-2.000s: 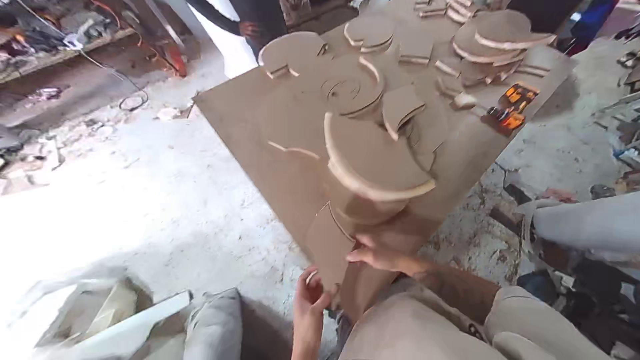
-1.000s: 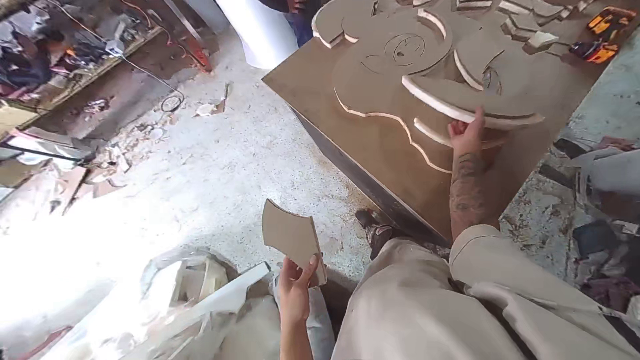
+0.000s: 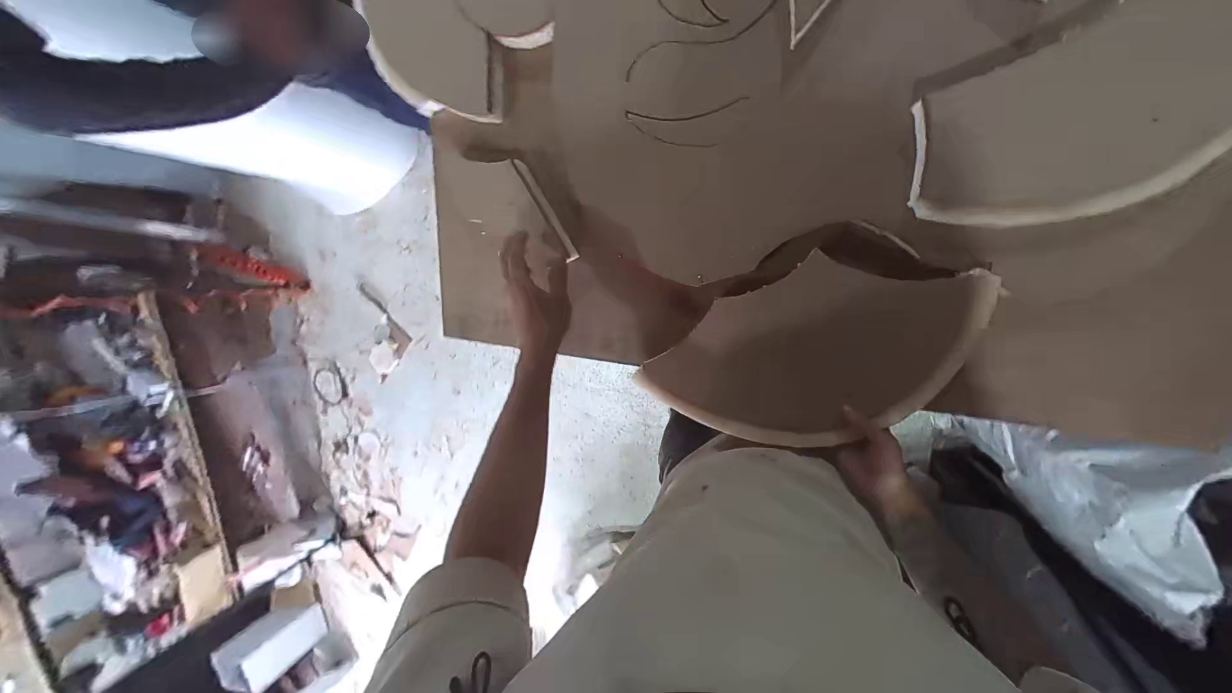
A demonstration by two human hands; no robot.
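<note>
My right hand grips the curved lower edge of a large fan-shaped board piece, brown-faced with a pale thick edge, tilted over the table's near edge. My left hand, fingers apart, is over the table's left corner beside a smaller cut board piece; whether a fingertip touches it I cannot tell. Another broad curved piece lies at the right of the brown tabletop. Rounded pieces lie at the top left, near a piece with curved line cuts.
A person's dark sleeve and a white cylindrical object are beyond the left corner. Cluttered shelving stands at far left, with debris on the floor. Crumpled plastic sheeting hangs below the table at right.
The small piece held in my left hand a second ago is out of it, and that hand is at the table corner. My right hand has brought the large curved piece to the near edge. The view has swung.
</note>
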